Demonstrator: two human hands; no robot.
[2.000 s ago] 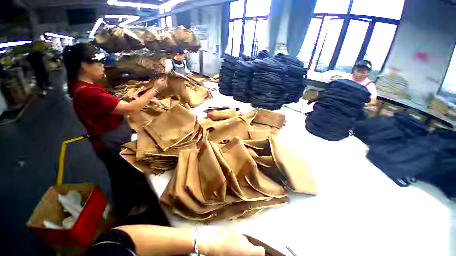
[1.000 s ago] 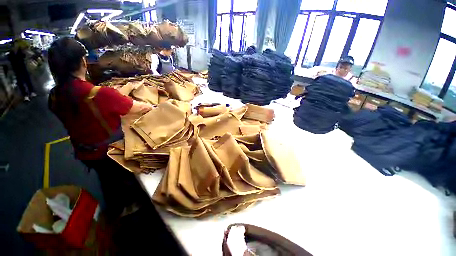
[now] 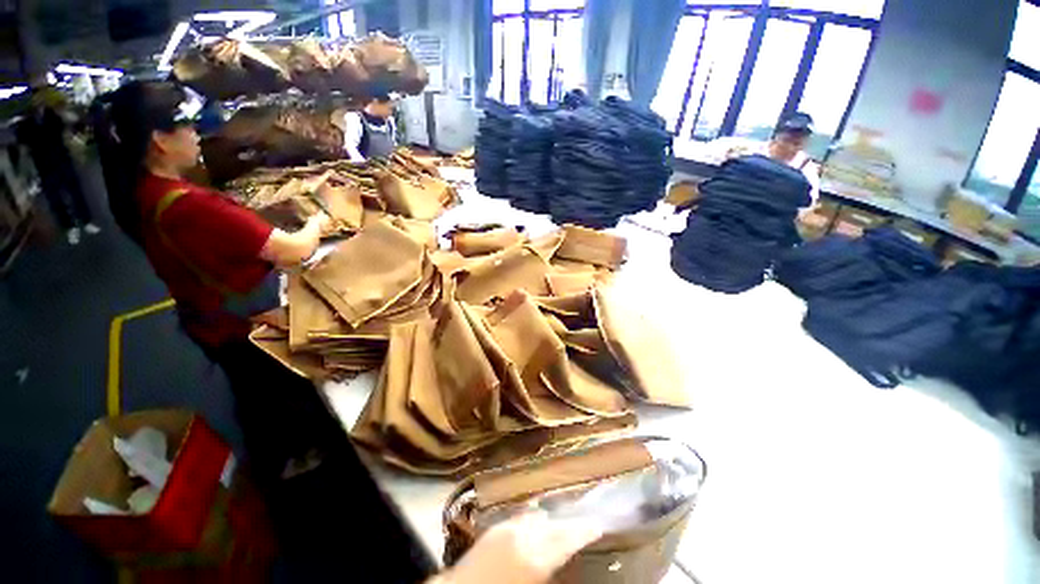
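An open brown bag point(image 3: 627, 557) stands at the bottom centre, its oval mouth up. Translucent, crumpled film or paper point(image 3: 622, 497) lies inside the mouth, beside a brown flap or panel point(image 3: 565, 470). My left hand point(image 3: 519, 550) is blurred and cut off by the bottom edge. It lies over the near left rim of the bag, its fingers at the mouth and closed on the rim as far as the blur shows. My right hand is not in view. Brown bags point(image 3: 490, 382) lie overlapping just beyond the open bag.
More brown bags point(image 3: 365, 274) are heaped at the left table edge, beside a person in red point(image 3: 205, 245). Navy stacks point(image 3: 576, 160) point(image 3: 741, 222) and navy bags point(image 3: 912, 308) lie on the white table point(image 3: 798, 479). A red-brown carton point(image 3: 188, 485) is on the floor. Two people are farther back.
The open bag has come further into view and shows its whole mouth. My left hand, out of the picture one second ago, is now at its near rim. The person in red has turned.
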